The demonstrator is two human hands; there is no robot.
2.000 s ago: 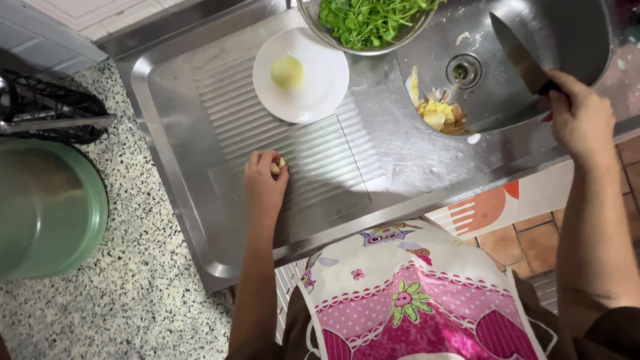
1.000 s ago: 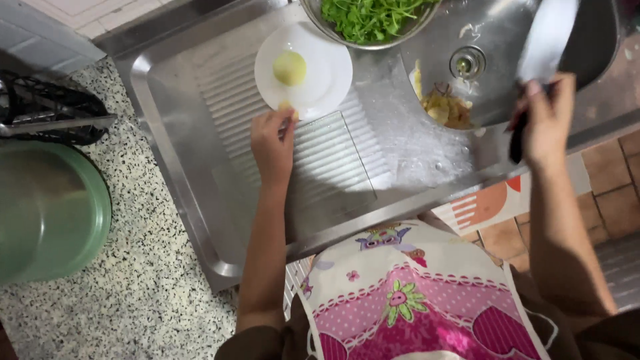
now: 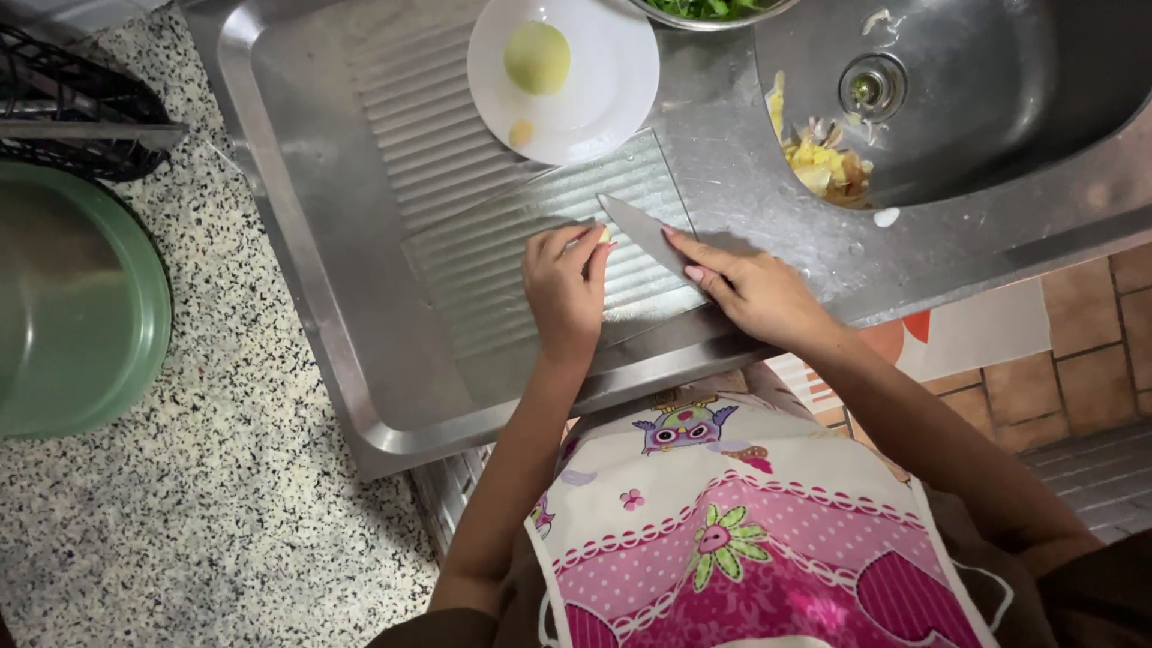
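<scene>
Over a clear glass board [image 3: 486,261] on the sink's ridged drainer, my left hand [image 3: 565,279] pinches a small pale piece [image 3: 605,236], perhaps a garlic clove, mostly hidden by the fingers. My right hand [image 3: 751,288] holds a kitchen knife [image 3: 643,232], its tip pointing up and left, just right of the left fingertips. Beyond the hands, a white plate [image 3: 603,99] carries a peeled, pale yellow-green round vegetable [image 3: 537,58], perhaps an onion, and a small yellowish piece [image 3: 521,133] near its rim.
A bowl of green leaves [image 3: 711,11] stands at the top edge. In the sink basin [image 3: 981,108], yellowish peelings [image 3: 823,166] lie below the drain. A small white scrap [image 3: 886,217] sits on the basin's rim. At left are a green basin [image 3: 81,297] and a black wire rack [image 3: 72,99].
My right hand has brought the knife from the sink side to the glass board. The small yellowish piece now lies on the plate, which held only the round vegetable two seconds ago.
</scene>
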